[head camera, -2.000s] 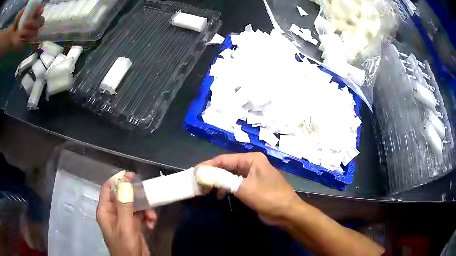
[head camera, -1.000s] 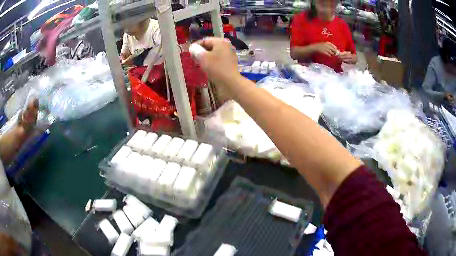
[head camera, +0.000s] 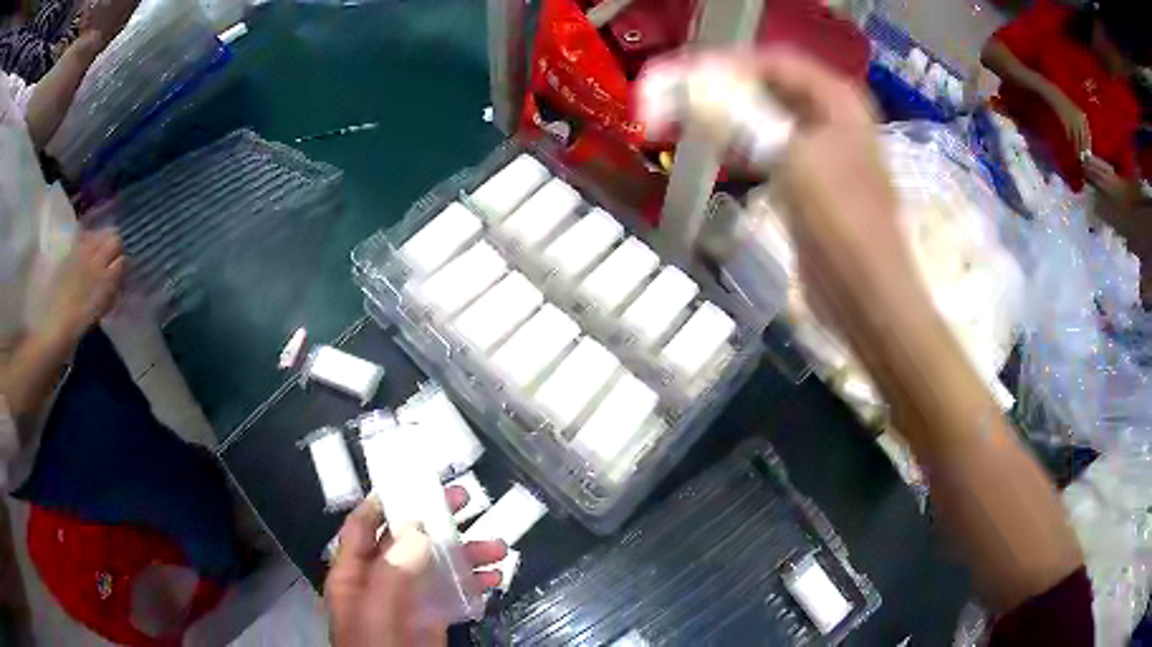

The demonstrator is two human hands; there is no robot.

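Note:
My left hand point(head camera: 402, 575), with a cream finger cot on its thumb, holds a white unit point(head camera: 411, 474) with a clear sleeve over the pile of loose white units point(head camera: 339, 375). My right hand point(head camera: 758, 108) is raised beside the pale post at the top. It is blurred, with white and cream at its fingertips; whether it holds anything cannot be told. The filled blister tray point(head camera: 594, 506), with rows of white units, stands between my hands. A nearly empty ribbed blister tray point(head camera: 670, 569) lies at the bottom with a white unit near its right end.
A pale post point(head camera: 689, 190) and red bags point(head camera: 588, 76) stand behind the filled tray. At left are another person's hand point(head camera: 95, 268), a clear ribbed tray point(head camera: 209, 209) and a red stool point(head camera: 95, 575). A person in red is at upper right. Polybags point(head camera: 1086, 291) lie at right.
The view has swung up and left from the blue basket. My right hand has left the unit that both hands held and is raised. My left hand, out of view one second ago, shows with the unit.

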